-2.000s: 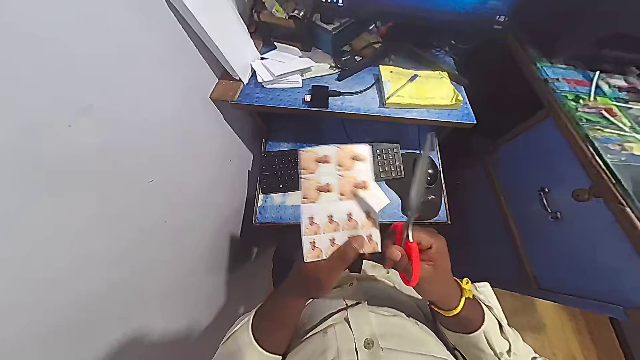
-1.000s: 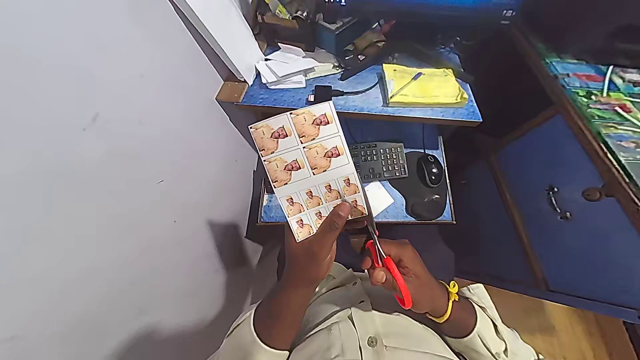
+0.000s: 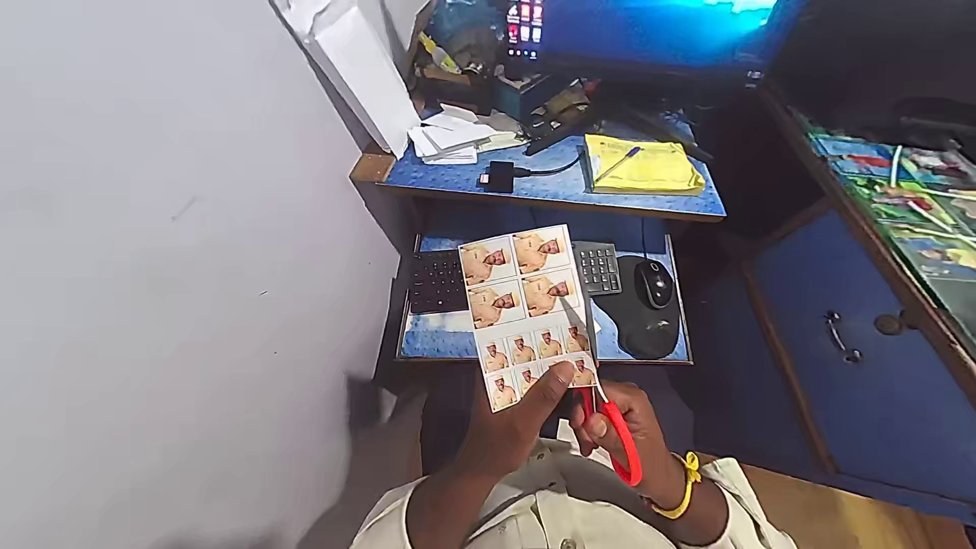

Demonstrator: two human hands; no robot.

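A sheet of printed portrait photos (image 3: 496, 333), larger ones above and smaller ones below, is held by my left hand (image 3: 518, 419), its thumb on the lower right part of the print. My right hand (image 3: 629, 427) grips red-handled scissors (image 3: 627, 450) just right of and below the sheet. The scissor blades point up at the sheet's right edge, one of them lying over the photos; whether they are cutting is not clear. A yellow band circles my right wrist.
Behind the sheet, a pull-out tray (image 3: 438, 343) bears a keyboard (image 3: 600, 267) and a mouse (image 3: 654, 284) on a black mouse pad (image 3: 648, 328). The shelf above holds a card reader (image 3: 499, 177), yellow paper (image 3: 648, 169) with a pen, and white papers (image 3: 450, 137). A monitor (image 3: 648, 38) stands behind; a blue cabinet (image 3: 892, 343) is right.
Two seconds ago the scissors stood apart, right of the sheet; now their blades are at its right edge. Since one second ago the sheet has turned more upright.
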